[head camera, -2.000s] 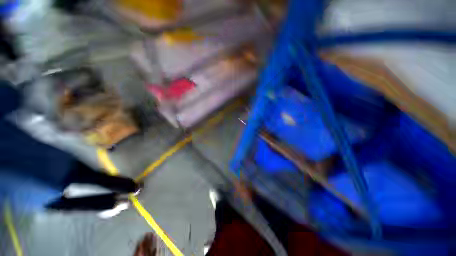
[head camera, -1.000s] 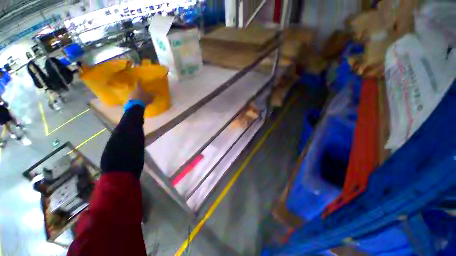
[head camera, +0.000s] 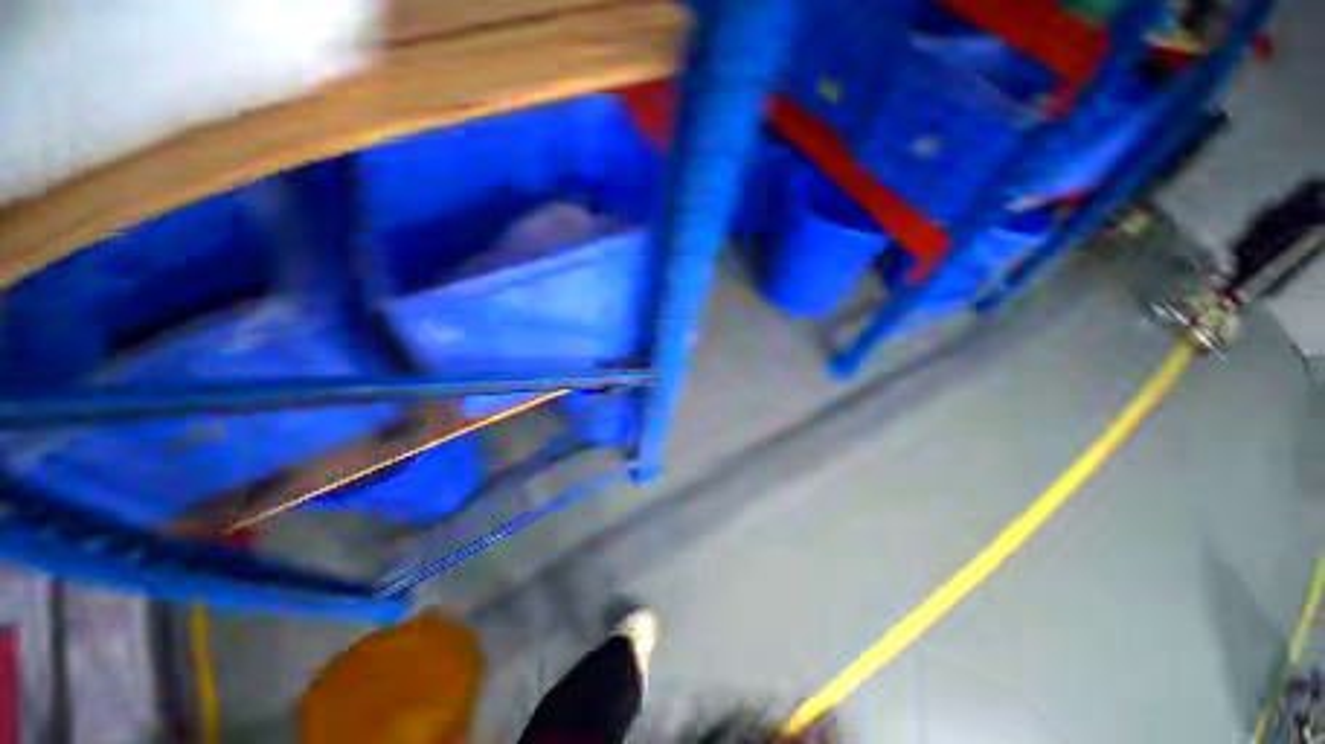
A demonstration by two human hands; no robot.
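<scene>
A yellow bucket (head camera: 392,683) shows at the bottom edge, left of centre, blurred and cut off by the picture's rim. It is near me, in front of the blue rack's lower corner. What holds or carries it cannot be seen. Neither my left hand nor my right hand is in view. A black shape with a pale tip, possibly my trouser leg and shoe (head camera: 589,690), stands to the right of the bucket.
A blue rack upright (head camera: 698,218) and low rails border the left side, with blue bins (head camera: 523,305) inside. A round blue barrel (head camera: 817,247) stands beyond. A yellow floor line (head camera: 1017,538) crosses the right. A dark object with metal parts (head camera: 1206,313) stands at the line's far end.
One second ago a maroon-sleeved arm reached to yellow buckets on a table. Now the view has swung to rack and floor, the arm is gone, and one yellow bucket shows low at the bottom edge.
</scene>
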